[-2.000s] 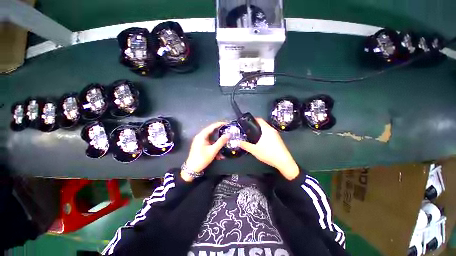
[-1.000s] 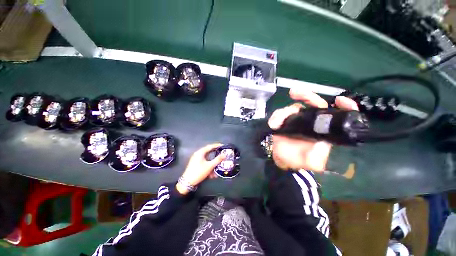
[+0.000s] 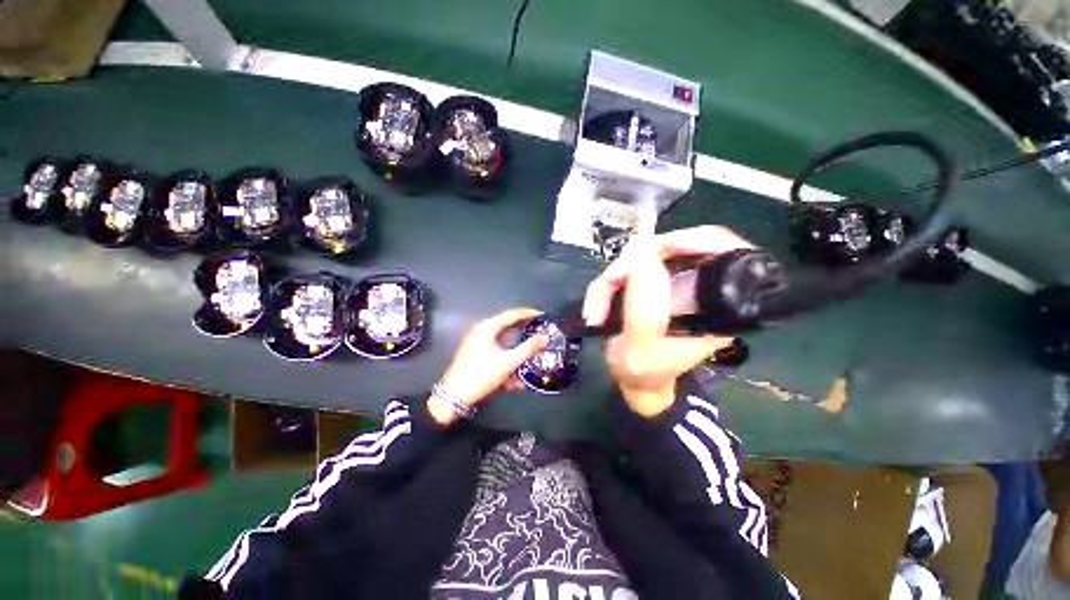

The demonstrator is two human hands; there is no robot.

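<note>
My left hand (image 3: 483, 366) holds a round black housing (image 3: 549, 354) with a silvery-white centre on the bench, its fingers on the left rim. My right hand (image 3: 648, 314) is shut on a thick black electric screwdriver (image 3: 737, 288), held above the bench just right of the housing. The screwdriver's front end points left towards the housing; its tip is too blurred to make out. The pale grey screw feeder (image 3: 640, 138) stands behind my right hand, which partly hides its front.
The dark green bench (image 3: 493, 264) bears rows of black housings (image 3: 311, 314) at left, two more (image 3: 394, 127) behind and several (image 3: 854, 232) at far right. The screwdriver cord (image 3: 939, 147) loops at right. A red stool (image 3: 129, 451) and cardboard (image 3: 845, 527) lie below the bench edge.
My right hand first left the housing and lifted the screwdriver to the right, then came back left, nearer the housing. My left hand kept hold of the housing. The view has shifted.
</note>
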